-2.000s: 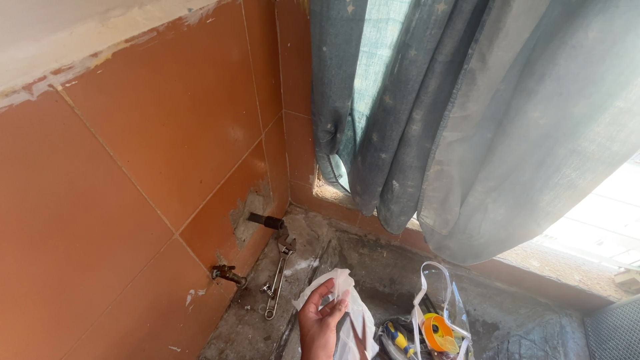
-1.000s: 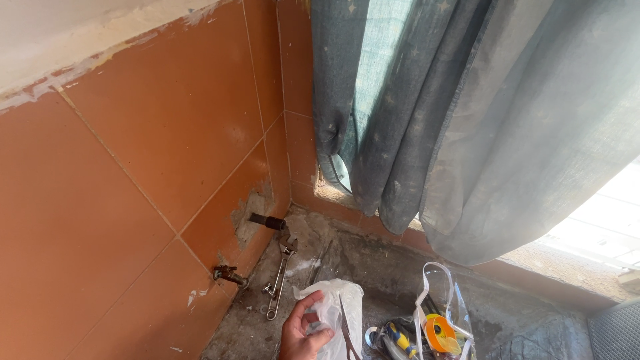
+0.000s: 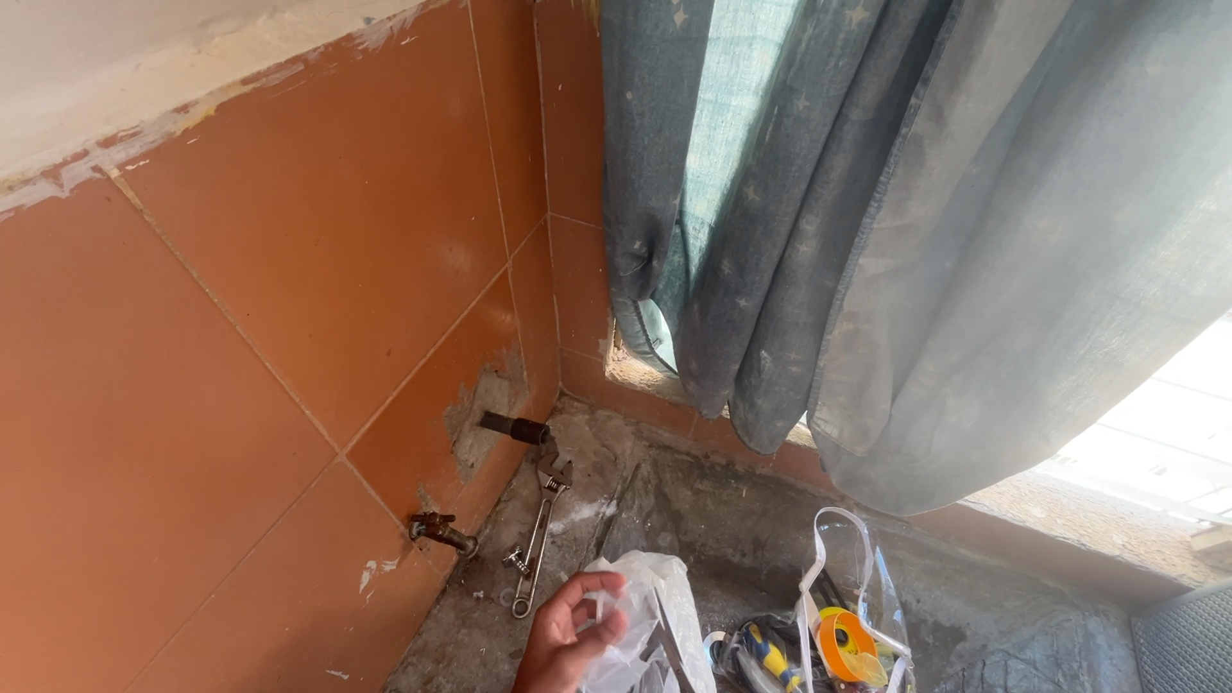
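My left hand (image 3: 570, 630) pinches the edge of a crumpled white plastic bag (image 3: 640, 602) at the bottom centre. Narrow dark metal blades, apparently scissors (image 3: 671, 640), lie against the bag just right of my fingers; their handles are out of frame. My right hand is not in view. Left of the bag, an adjustable wrench (image 3: 542, 534) lies on the concrete surface beside a small metal fitting (image 3: 517, 558). To the right sits a clear bag with white straps (image 3: 818, 558), holding an orange tape roll (image 3: 845, 643) and yellow-and-blue handled tools (image 3: 770, 654).
A dark pipe stub (image 3: 515, 426) juts from broken plaster in the orange tiled wall (image 3: 337, 269). Below it is a corroded metal tap or valve (image 3: 443, 531). Grey-blue curtains (image 3: 770, 241) hang over the window, and a grey textured panel (image 3: 1189, 635) stands at the lower right.
My left hand has shifted slightly left and down with the edge of the white bag. The dark blades have also shifted slightly left.
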